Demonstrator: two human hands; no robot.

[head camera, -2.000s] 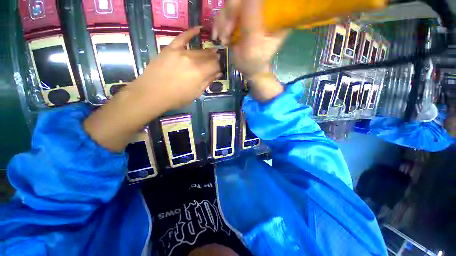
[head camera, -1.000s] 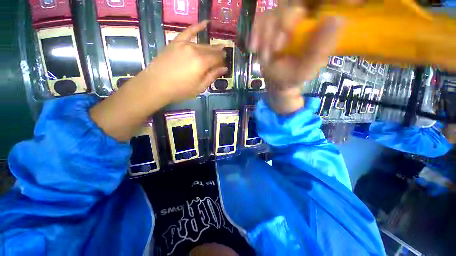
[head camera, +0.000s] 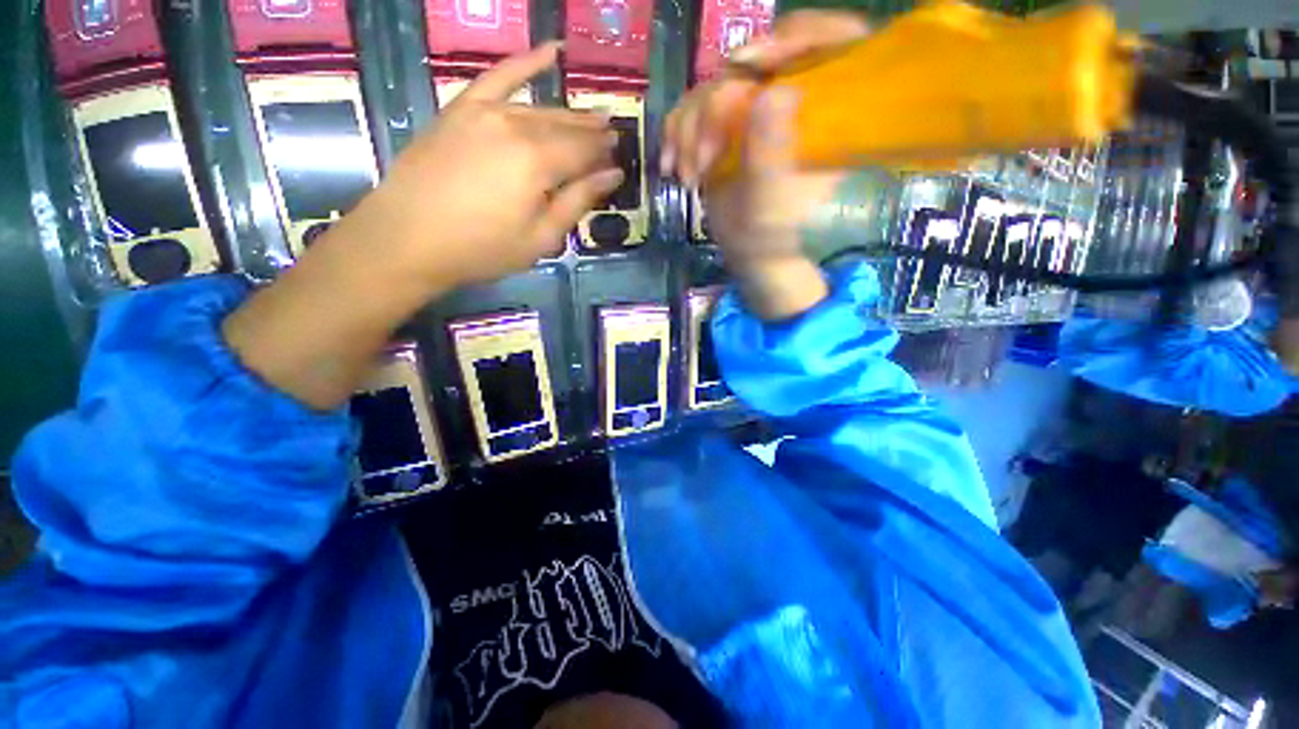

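My right hand (head camera: 769,171) grips a yellow-orange electric screwdriver (head camera: 947,93) at the upper centre right; its bit cannot be made out. My left hand (head camera: 484,185) lies over the phones with its fingers apart, fingertips beside the dark screen of one open phone (head camera: 617,228). I see nothing held in it. The open phones have red-pink upper parts (head camera: 295,32) and gold lower halves with dark screens (head camera: 147,178). They sit in a clear blister tray (head camera: 570,292). Closed gold phones (head camera: 509,385) fill its near row, partly hidden by my sleeves.
A second blister tray (head camera: 912,313) of phones is at the right, with the black cord (head camera: 1054,271) crossing over it. A person in blue (head camera: 1175,356) is at the far right. Another person's blue-clad part (head camera: 1218,548) shows lower right, above a metal frame (head camera: 1175,691).
The screwdriver first swung right and up, then came back left and lower with my right hand. My left hand stays over the phones with small shifts. The second blue-clad person shows more clearly.
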